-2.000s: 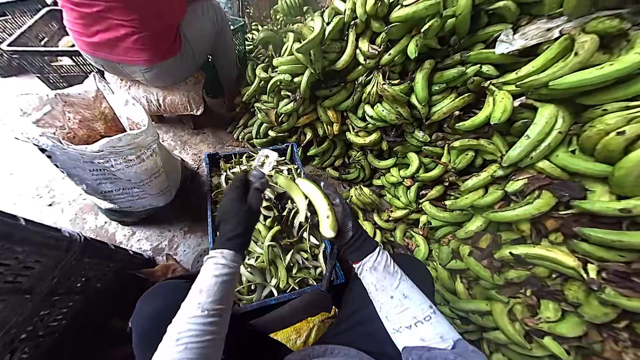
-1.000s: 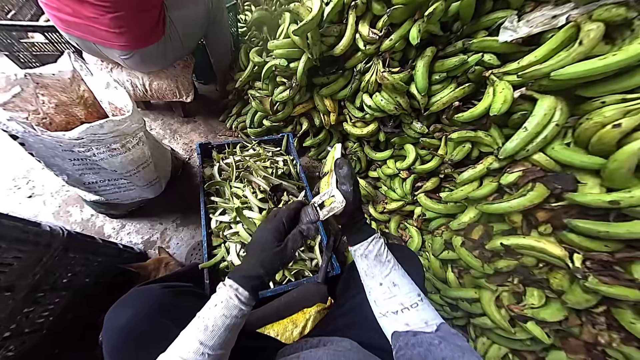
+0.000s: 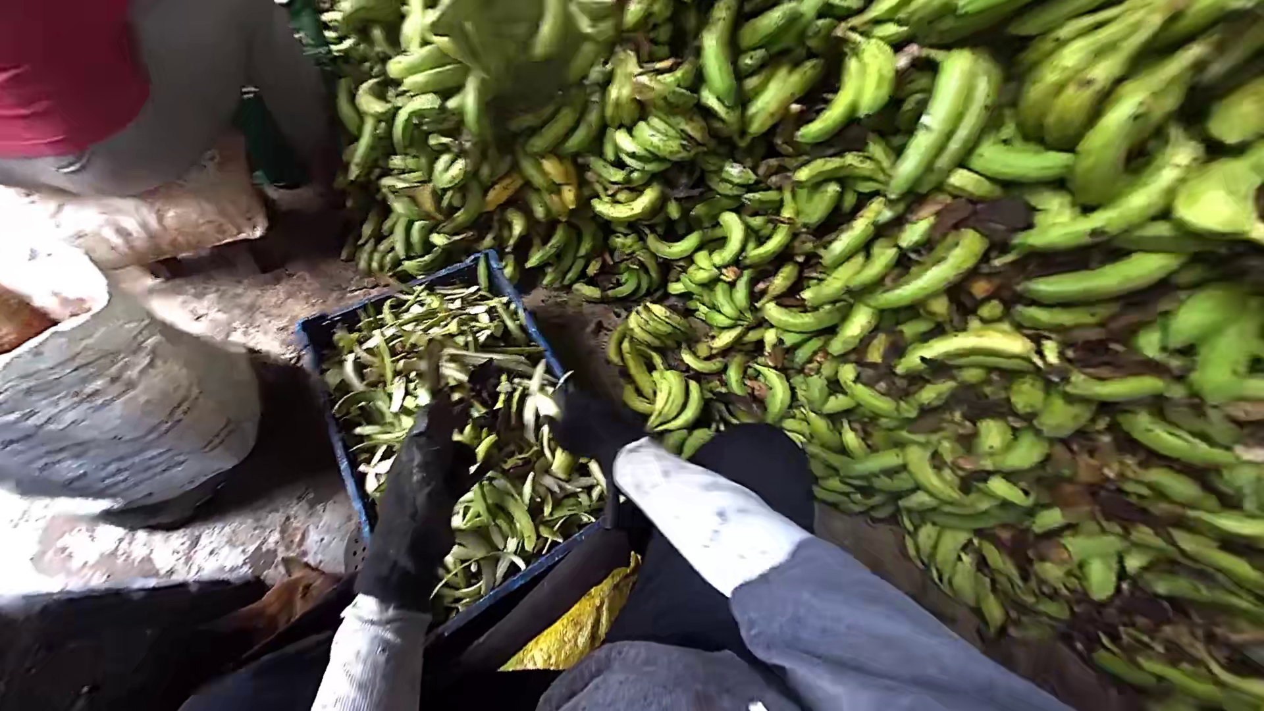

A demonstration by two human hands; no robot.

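My left hand (image 3: 425,484), in a dark glove, reaches over the near left part of a blue plastic crate (image 3: 533,326) filled with green and whitish peel strips (image 3: 513,513). Its fingers blur into the dark gap among the peels, so what it holds cannot be told. My right hand (image 3: 592,425), also dark-gloved, hangs over the crate's right edge with its fingers pointing left. A pale strip (image 3: 540,395) lies close to its fingertips; whether they touch it is unclear. Just right of that hand, small green plantains (image 3: 676,400) lie at the heap's edge.
A large heap of green plantains (image 3: 928,276) spreads across the back and right. At the left stands a white woven sack (image 3: 128,405). A person in a red top (image 3: 64,79) sits at the upper left on a stuffed sack (image 3: 197,212). Yellow material (image 3: 578,622) lies near my legs.
My hands were together at the crate's right side around a light-coloured piece; now they are apart over the crate, and that piece no longer shows in them. The left hand has moved left.
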